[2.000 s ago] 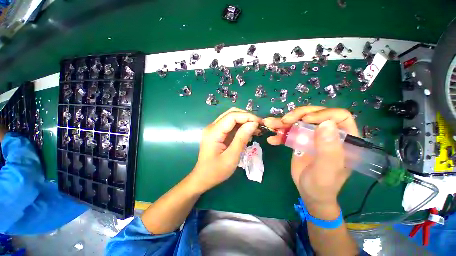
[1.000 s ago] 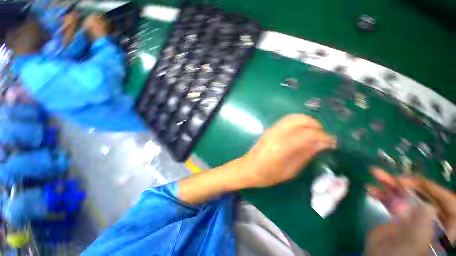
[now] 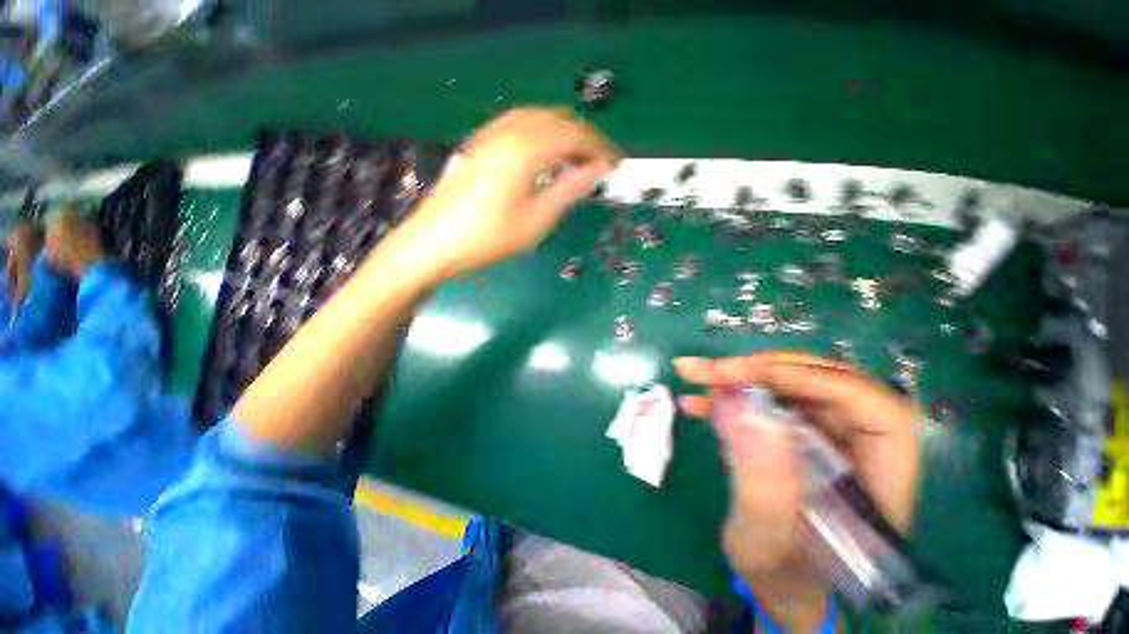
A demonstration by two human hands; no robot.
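Note:
My left hand is blurred and reaches forward over the tray's right side, fingertips at the left end of the white strip. A small dark speck shows by its fingers; whether it is held is unclear. My right hand is closed around the clear dispensing syringe, reddish end near thumb and fingers. Small black and metal components lie scattered on the green surface and the white strip. The black compartment tray is filled with parts and is partly hidden by my left arm. A crumpled, red-stained tissue lies between my hands.
A single dark part lies beyond the white strip. A pale label is at the right, beside a grey controller box. A white tissue is at the lower right. Another person's blue sleeve is at the left.
The view swung left, then back. My left hand has left my right hand and the syringe tip and moved forward to the strip. My right hand still holds the syringe, now tilted more steeply.

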